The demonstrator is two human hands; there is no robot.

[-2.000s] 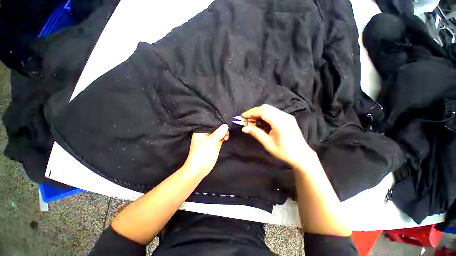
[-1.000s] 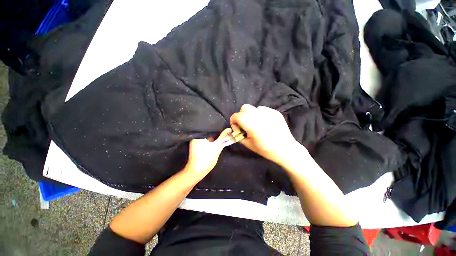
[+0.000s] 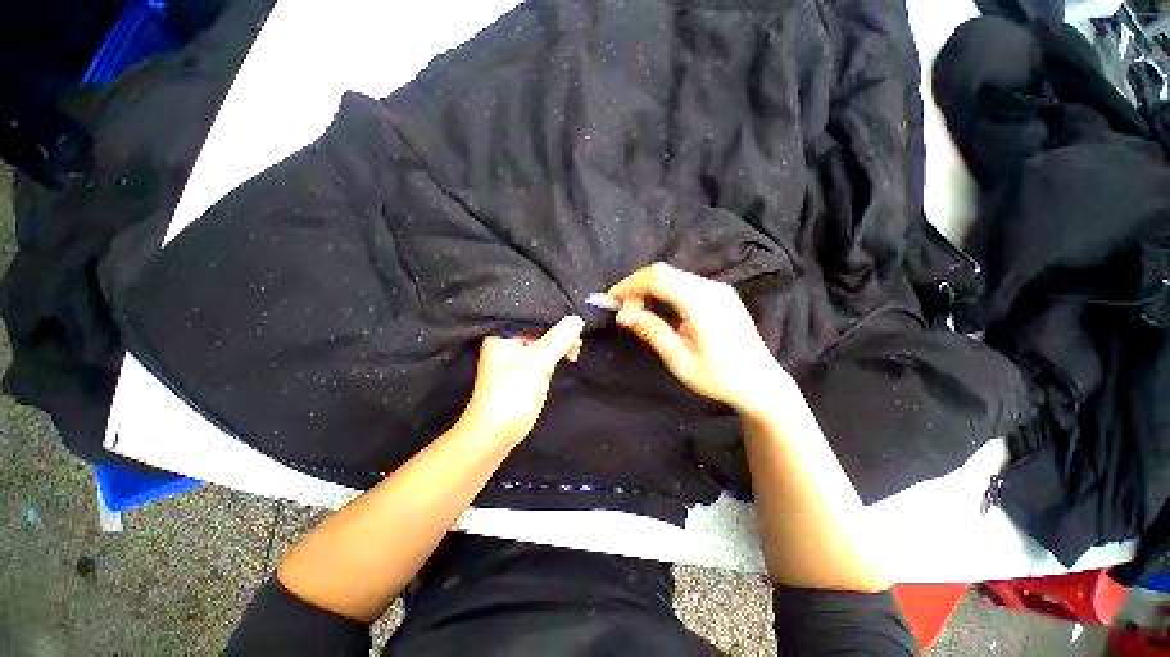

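The black jacket [image 3: 295, 295], dotted with light specks, lies spread in front of me. Its zip [image 3: 552, 488] runs along the near edge. My left hand [image 3: 520, 372] pinches a fold of the jacket near its middle between thumb and fingers. My right hand [image 3: 686, 327] is just to the right, closed around the thread snips [image 3: 601, 302]; only their pale tips show past the fingers, pointing left near my left thumb. No loose thread can be made out.
The white tabletop [image 3: 244, 154] shows around the jacket. Other black garments lie at the left [image 3: 64, 308] and right [image 3: 1078, 257], the right one with a metallic zip pull. Blue plastic [image 3: 141, 486] and red stools [image 3: 1059, 596] show below the table edge.
One second ago my right hand was turned over against my left fingertips. It has turned back and the snips' tips show again. The jacket has shifted slightly left.
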